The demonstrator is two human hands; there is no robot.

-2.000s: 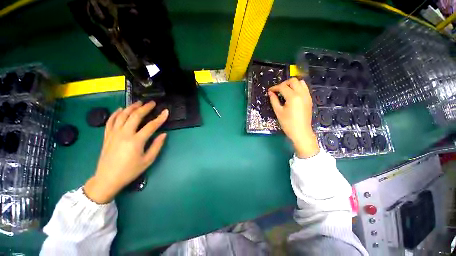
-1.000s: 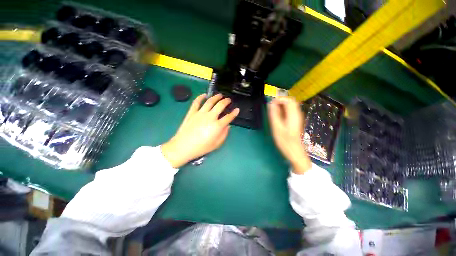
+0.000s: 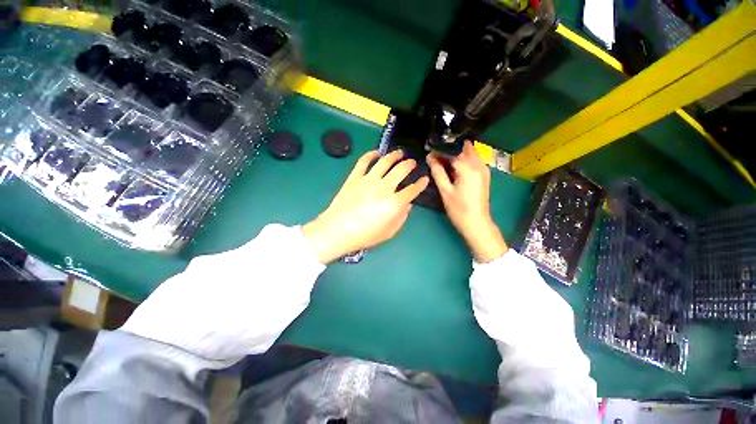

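Note:
The black toggle clamp press stands at the upper middle of the mat. My left hand lies at the left front of the black press nest, its fingers spread over the nest; what is under the fingertips is hidden. My right hand is at the nest's right side, thumb and fingers together just below the press head; whether a small part is between them cannot be made out. The dark parts box with tiny silvery parts is right of my right hand.
Two round black housings lie left of the press. Stacked blister trays stand at the left. A filled blister tray and another tray stack are at the right. A yellow post rises behind. A small dark shiny thing shows below my left wrist.
My right hand has moved from the parts box leftwards to the press nest. My left hand has stayed at the nest. The camera view has turned left, shifting everything rightwards.

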